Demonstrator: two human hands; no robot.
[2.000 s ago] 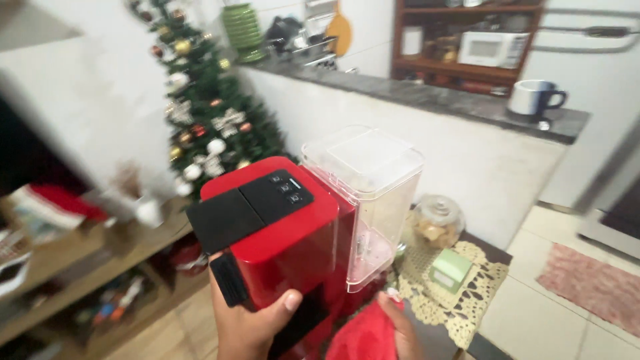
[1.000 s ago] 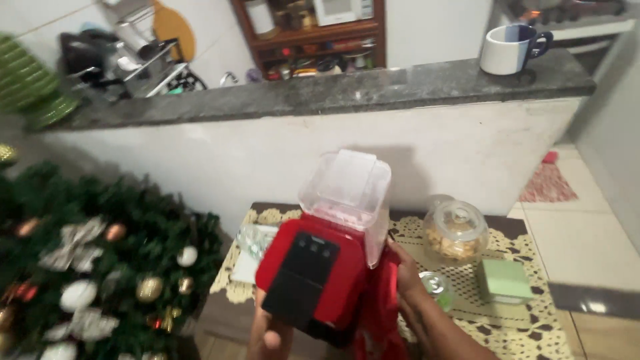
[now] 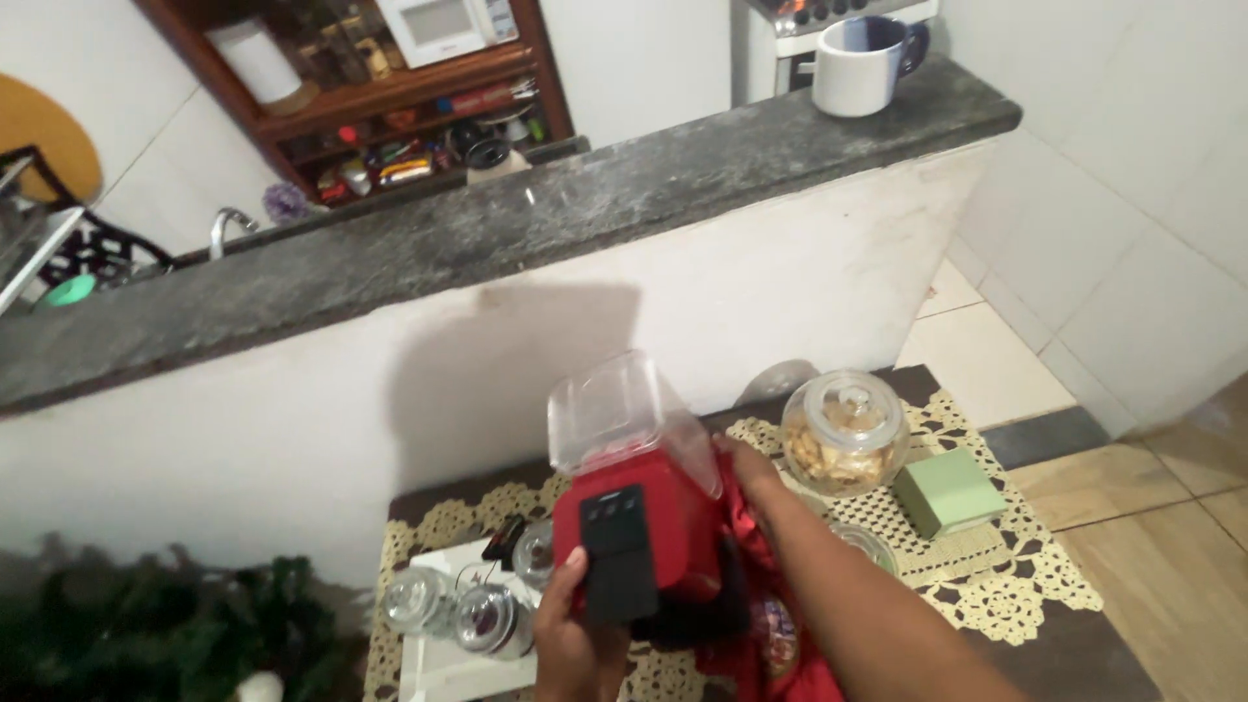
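A red and black capsule coffee machine (image 3: 682, 531) with a clear plastic water tank (image 3: 609, 414) at its back is held over a table with a crocheted runner. My left hand (image 3: 575, 624) grips its near left side, the thumb by the black lid. My right hand (image 3: 746, 473) is at the right rear, beside the tank, with a red cloth (image 3: 780, 624) hanging below it; its fingertips are partly hidden. Right of that hand stand a round glass jar (image 3: 843, 439) with a lid and a light green box (image 3: 951, 492).
A white tray (image 3: 439, 673) with several glass jars (image 3: 487, 619) lies left of the machine. Behind the table runs a half wall with a dark stone top (image 3: 585, 205), a mug (image 3: 858, 73) on it. Dark green branches (image 3: 175, 624) of a Christmas tree are at lower left.
The view has swung right and down. The coffee machine, in both hands throughout, has moved from in front of the tree to over the table.
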